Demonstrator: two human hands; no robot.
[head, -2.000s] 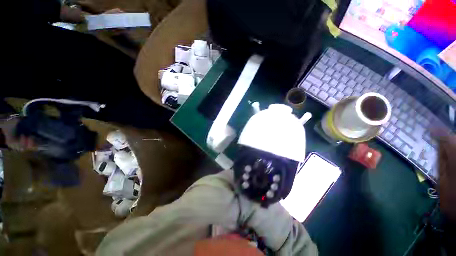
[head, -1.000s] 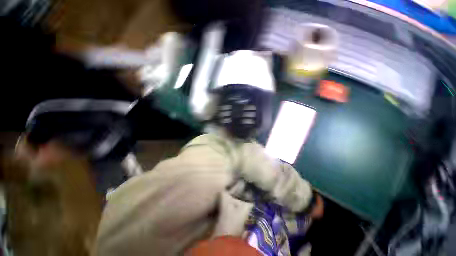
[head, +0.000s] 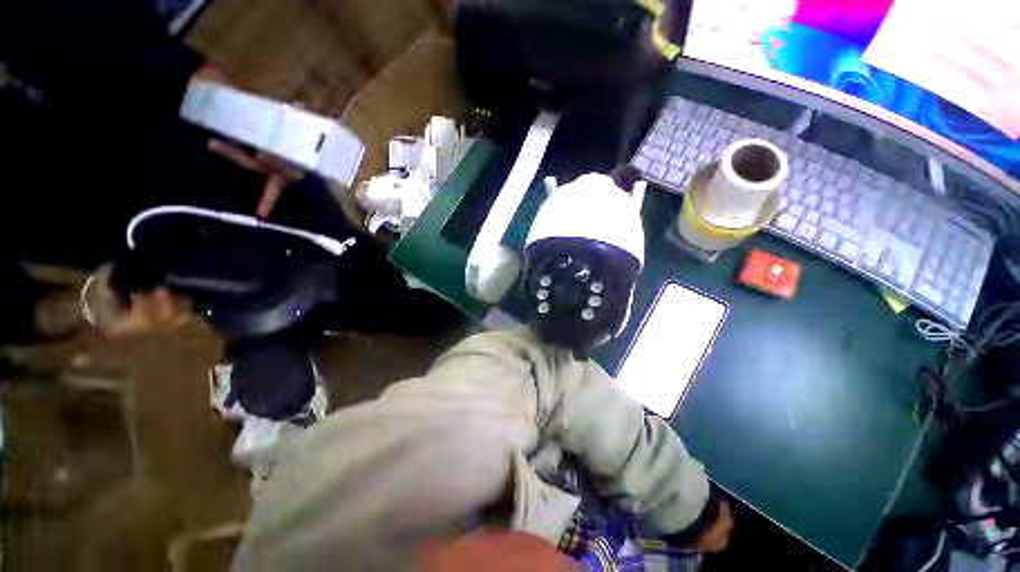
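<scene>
My left arm in a beige sleeve bends across the lower middle. My left hand (head: 718, 527) shows only in part beyond its dark cuff, below the desk's front edge; its fingers are not clear. My right hand is not in view. Nearest in front, a white dome camera (head: 579, 259) with a black face and a ring of LEDs stands upright on the green desk (head: 794, 425), just beyond my sleeve. A smartphone (head: 673, 349) with a bright white screen lies flat to its right.
A white roll (head: 752, 179), orange-red case (head: 768, 274) and keyboard (head: 833, 218) lie below the monitor (head: 828, 56). A black box (head: 548, 62) stands behind the camera. Cables (head: 984, 436) tangle at right. At left, another person's hands hold a white box (head: 274, 129) and a dark object (head: 252, 279).
The view has shifted. My left hand has come into sight below the desk edge. A blurred brown shape at the right edge is gone. The other person's white box is nearer the white camera units.
</scene>
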